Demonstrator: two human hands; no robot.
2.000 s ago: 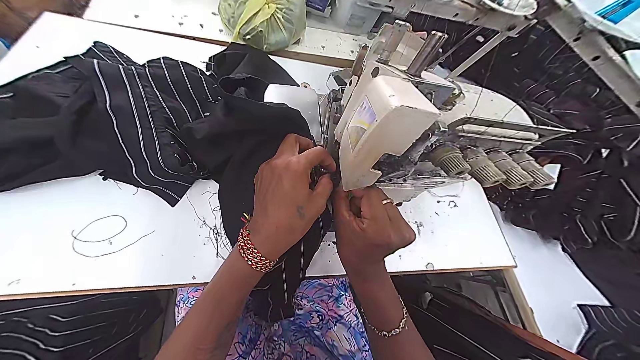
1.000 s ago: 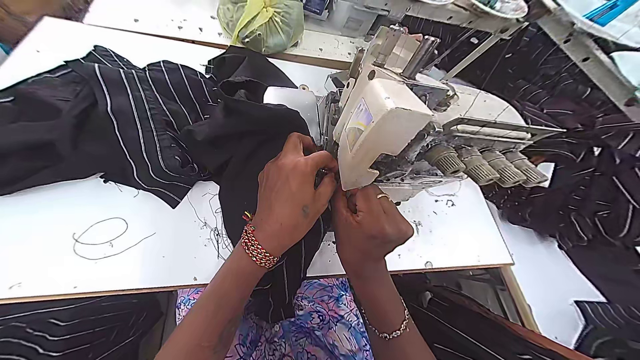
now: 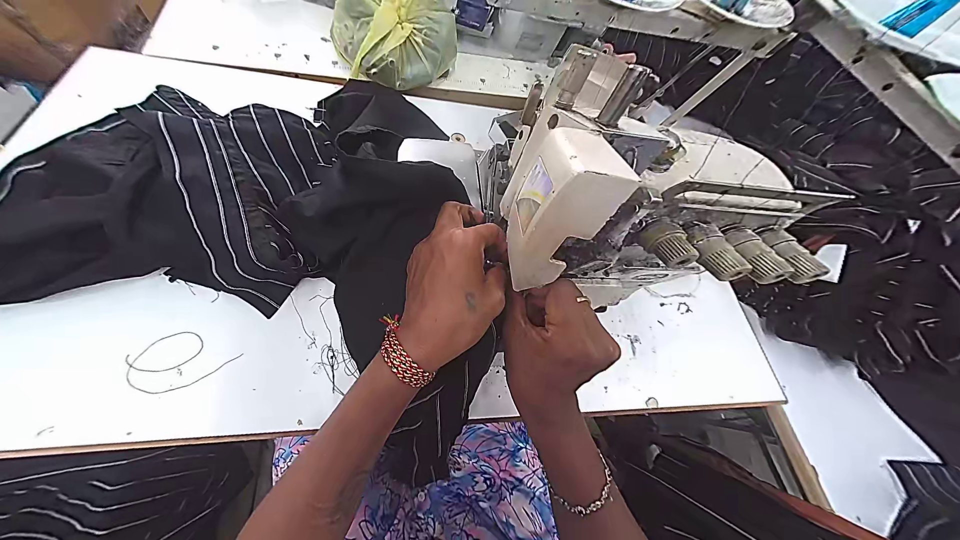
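Note:
Black fabric with white pinstripes [image 3: 217, 172] lies across the left of the white table and runs up to an overlock sewing machine [image 3: 570, 195]. My left hand [image 3: 457, 285] pinches the black fabric beside the machine's presser foot area, with thumb and fingers together. Close to its right, my right hand [image 3: 559, 337] is closed on the fabric's edge just below the machine head. The fingertips of both hands are partly hidden by the machine and by the hands themselves. One end of the fabric hangs over the front table edge onto my lap.
A tied yellow-green plastic bag [image 3: 394, 41] stands behind the table. Tension knobs [image 3: 724, 251] stick out at the machine's right front. Loose thread [image 3: 172, 364] and lint lie on the tabletop. More dark striped fabric [image 3: 885, 247] is heaped at the right.

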